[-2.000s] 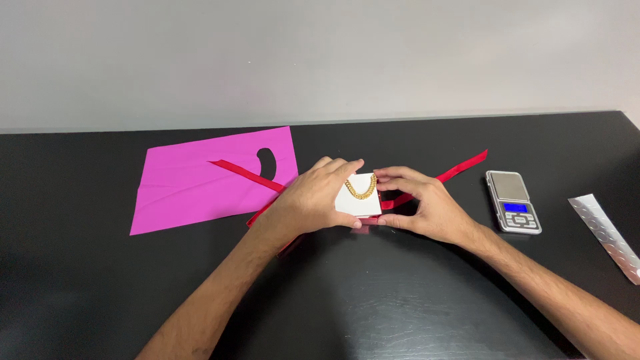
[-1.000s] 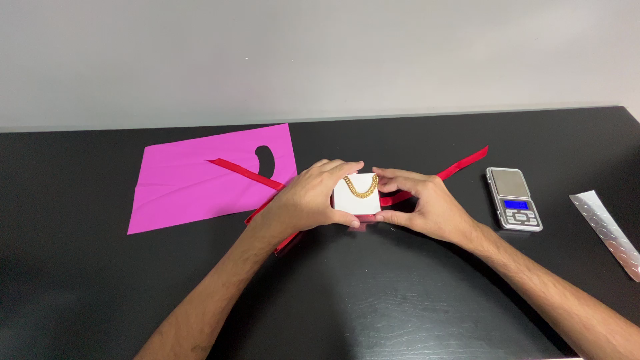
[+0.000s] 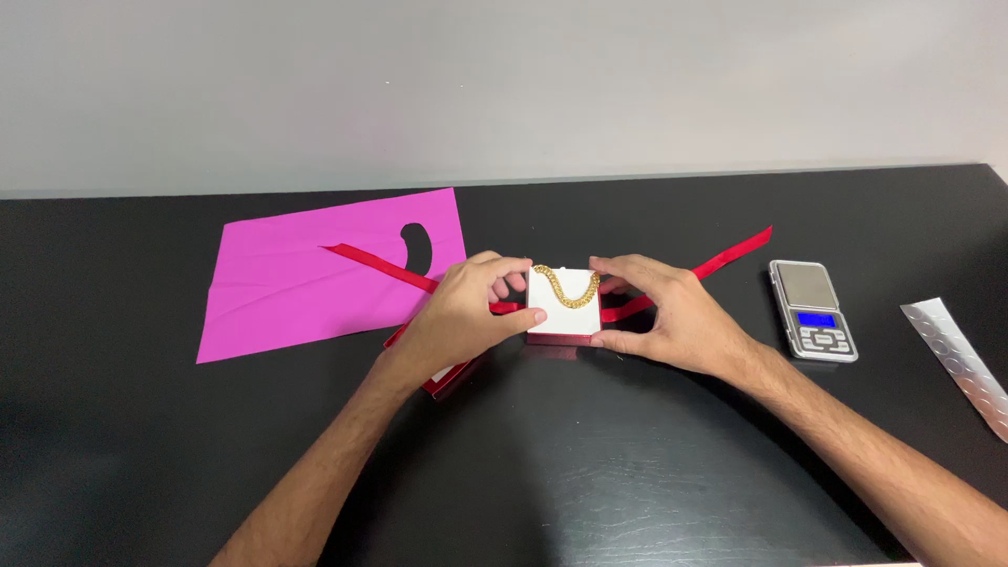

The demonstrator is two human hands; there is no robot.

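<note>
A small red jewelry box [image 3: 561, 339] with a white insert [image 3: 561, 316] sits on the black table between my hands. A gold chain [image 3: 573, 302] hangs in a U across the upper part of the insert. My left hand [image 3: 480, 307] holds the box's left side, its thumb on the white surface. My right hand [image 3: 669, 315] grips the right side with fingertips at the upper and lower corners. Red ribbon [image 3: 732, 252] stretches out on both sides, partly hidden by my hands. Under my left wrist lies another red box part [image 3: 447, 382], mostly covered.
A pink sheet [image 3: 315, 283] with a curved dark cutout or shape lies at the left, under one ribbon end. To the right are a pocket digital scale [image 3: 811, 311] with a lit display and a silvery strip with round stickers [image 3: 957, 362]. A grey wall stands behind the table [image 3: 504, 488].
</note>
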